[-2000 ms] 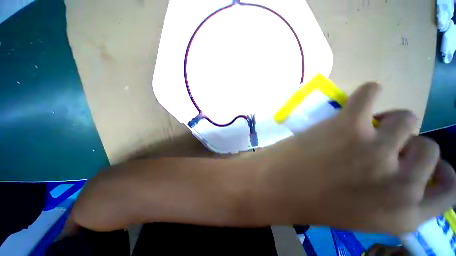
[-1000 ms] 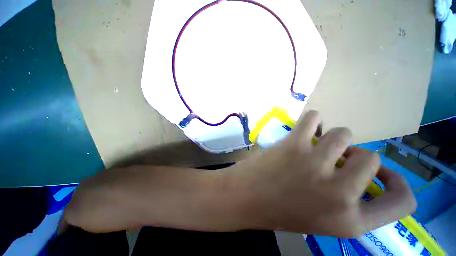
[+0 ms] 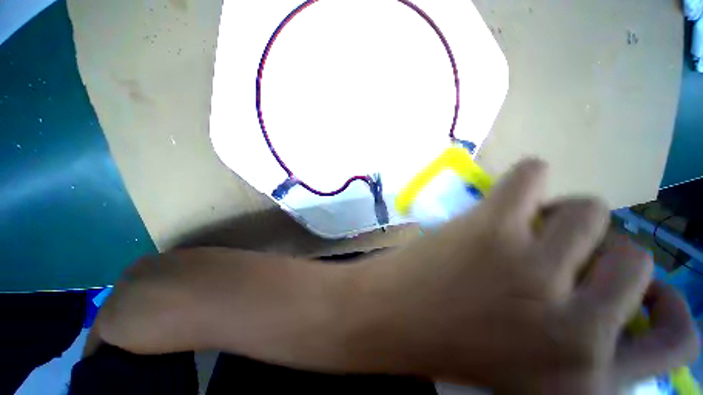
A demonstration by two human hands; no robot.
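A white panel with angled edges lies in front of me, its surface glaring. A thin dark-red wire runs round it in a large loop with a wavy end. Grey-blue strips show at the lower edge and both sides. My left forearm crosses from the lower left. My left hand, blurred, is closed round the caulking gun. The gun's yellow front end is over the panel's lower right edge. The nozzle cannot be made out against the glare. My right hand is not in view.
A stained tan cardboard sheet lies under the panel. Green surface shows left and right of it. A white crumpled thing is at the upper right edge. Blue floor and a dark cable show beyond the bench at lower right.
My left hand and the gun moved left along the panel's lower edge, then back right, without reaching their first position. The right-hand strip, hidden at first, now shows beside the gun. The view shifted slightly.
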